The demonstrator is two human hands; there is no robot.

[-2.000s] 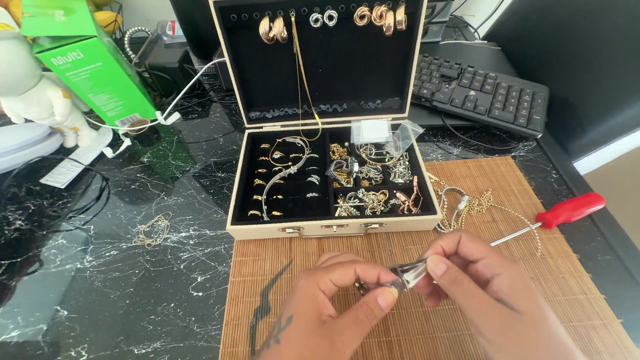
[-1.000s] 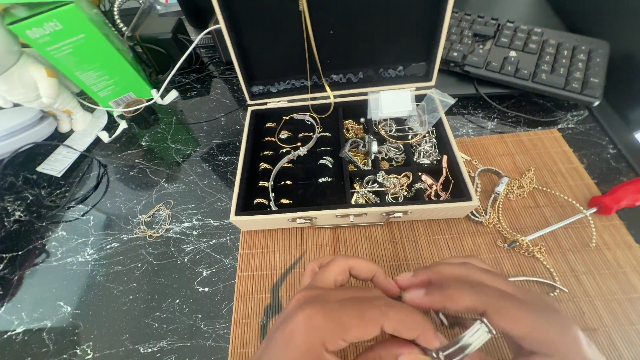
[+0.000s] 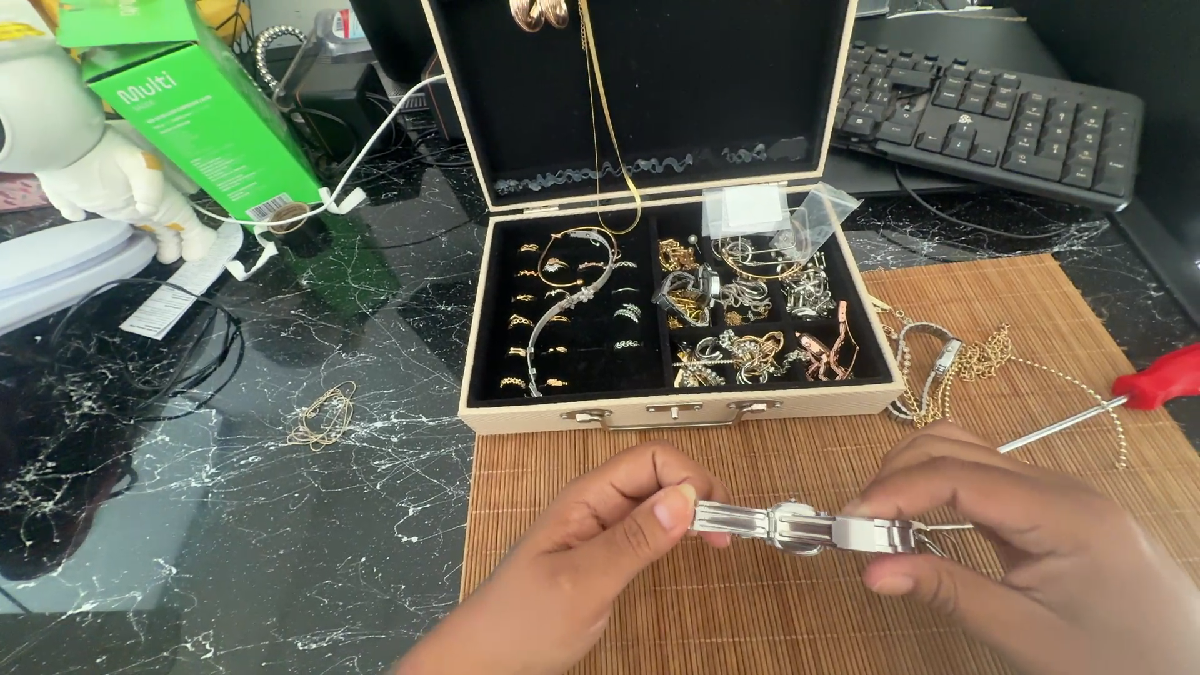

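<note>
A silver metal wristwatch (image 3: 797, 527) is stretched between my two hands over the bamboo mat, its band running left to right. My left hand (image 3: 609, 553) pinches the band's left end between thumb and fingers. At the other end, the fingers and thumb of my right hand (image 3: 994, 534) hold the band by its clasp. Behind them stands an open cream jewelry box (image 3: 675, 412) with rings in its left part and chains, bracelets and other jewelry in its right compartments. A silver bracelet (image 3: 562, 305) lies across the rings.
Gold chains (image 3: 984, 354) and a silver-banded watch (image 3: 949, 356) lie right of the box, near a red-handled screwdriver (image 3: 1158, 378). A thin chain (image 3: 323, 417) rests on the black marbled table. Behind are a keyboard (image 3: 994, 117), a green box (image 3: 202, 122) and a white figurine (image 3: 122, 169).
The hands, close together a second ago, have moved apart, and the watch is now extended between them. The view has shifted somewhat from the first frame.
</note>
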